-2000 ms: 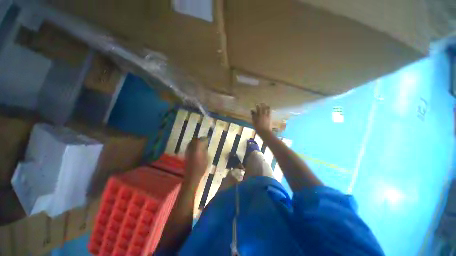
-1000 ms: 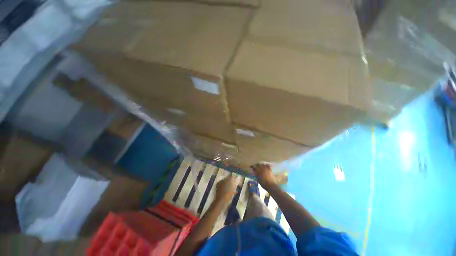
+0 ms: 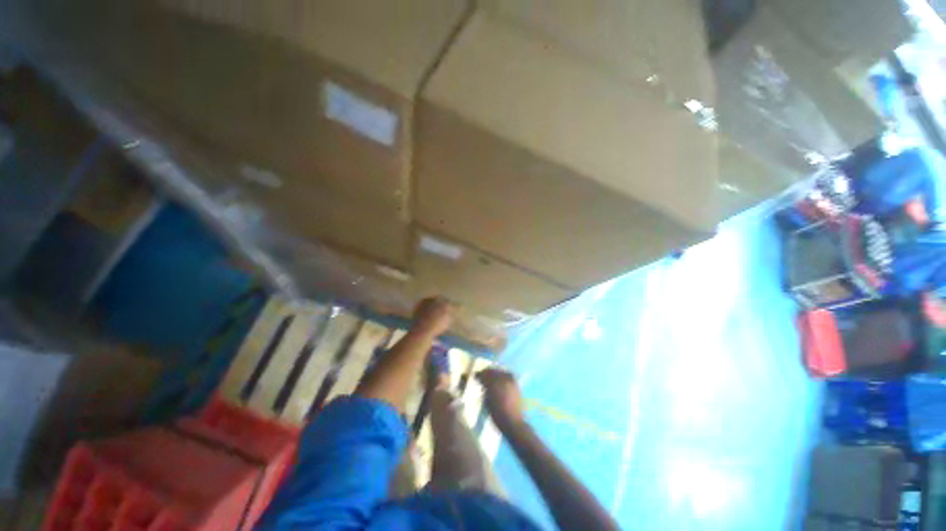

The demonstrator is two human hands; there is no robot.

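Large brown cartons (image 3: 539, 182) stand stacked in front of me, with clear stretch wrap (image 3: 233, 223) along their left side. My left hand (image 3: 434, 314) is at the bottom edge of the stack with its fingers curled. Whether it grips wrap or the carton edge does not show. My right hand (image 3: 500, 389) is lower and to the right, over the right edge of a pale wooden pallet (image 3: 330, 358). It is blurred, its fingers look bent, and I cannot tell if it holds anything.
Red plastic trays (image 3: 166, 477) stand at the lower left beside the pallet. My legs and a foot are over the pallet. The blue floor (image 3: 674, 415) has yellow lines on the right. More wrapped cartons (image 3: 773, 93) are behind the stack. Blue and red bins (image 3: 866, 404) line the far right.
My left hand has moved up to the stack's bottom edge. My right hand has come away from that edge, down over the pallet's right side. The view has shifted right.
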